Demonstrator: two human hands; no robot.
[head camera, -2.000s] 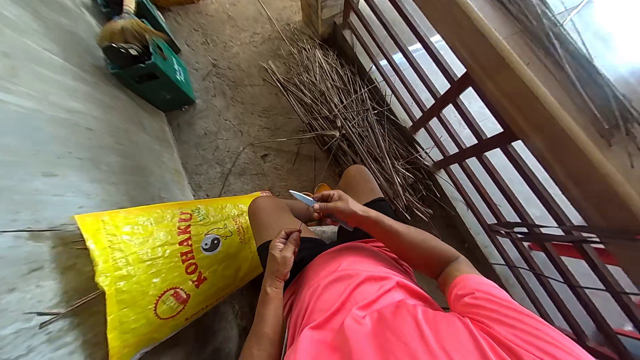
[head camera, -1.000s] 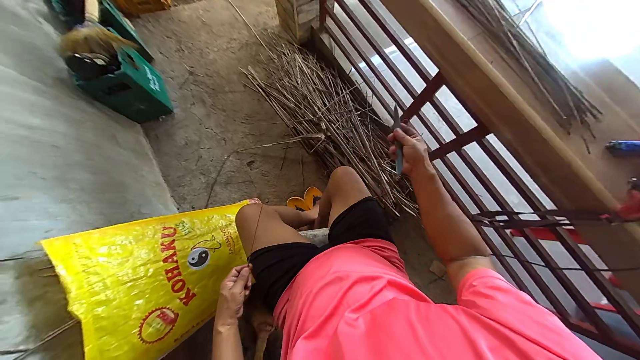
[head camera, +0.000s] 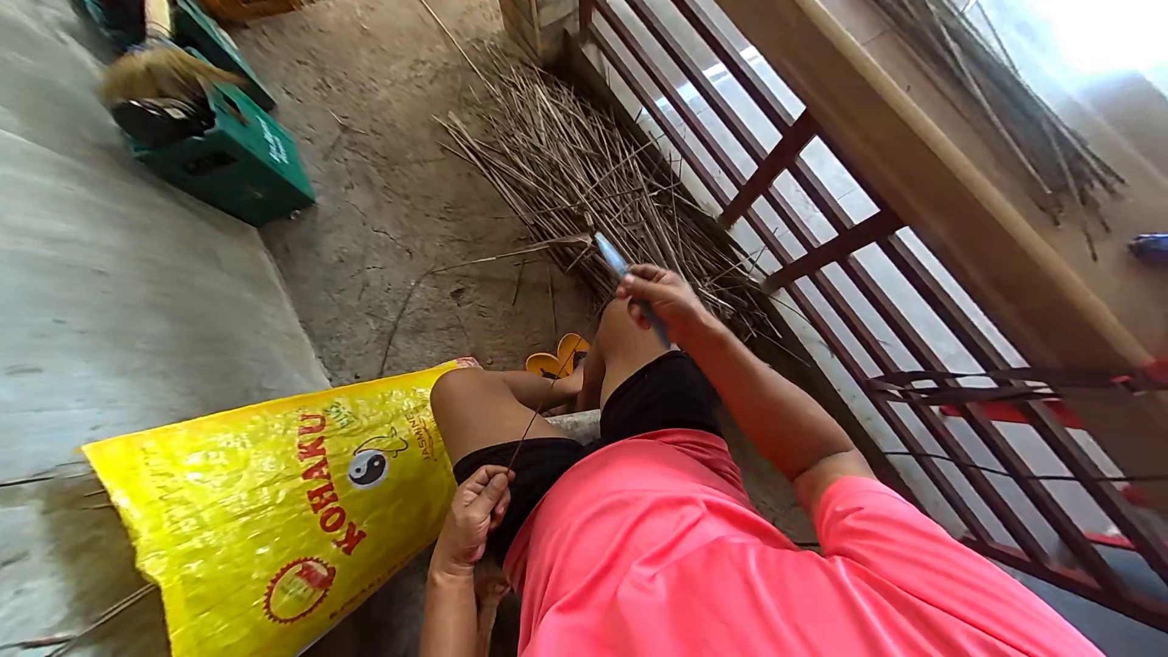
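Observation:
My right hand (head camera: 659, 297) is closed around the handle of a knife (head camera: 611, 254), its blade pointing up and away over my right knee. Low in front of my body, my left hand (head camera: 481, 511) pinches the end of a thin dark stalk (head camera: 531, 420), which rises across my lap. Beyond my knees a large heap of dry sticks (head camera: 593, 164) lies on the floor. A pale, frayed piece of stalk (head camera: 547, 245) shows near the knife's tip; whether they touch I cannot tell.
Beside my left leg lies a yellow woven sack (head camera: 246, 493). A green plastic crate (head camera: 237, 169) with a brush-like broom (head camera: 164, 78) stands by the wall. Barred wooden railing (head camera: 785, 164) runs along the right, below a ledge (head camera: 967, 182) bearing more sticks (head camera: 1013, 100). Orange slippers (head camera: 558, 356) sit near my feet.
My right hand with the knife was out by the railing one second ago and is now back over my right knee. My left hand stays low, holding the stalk.

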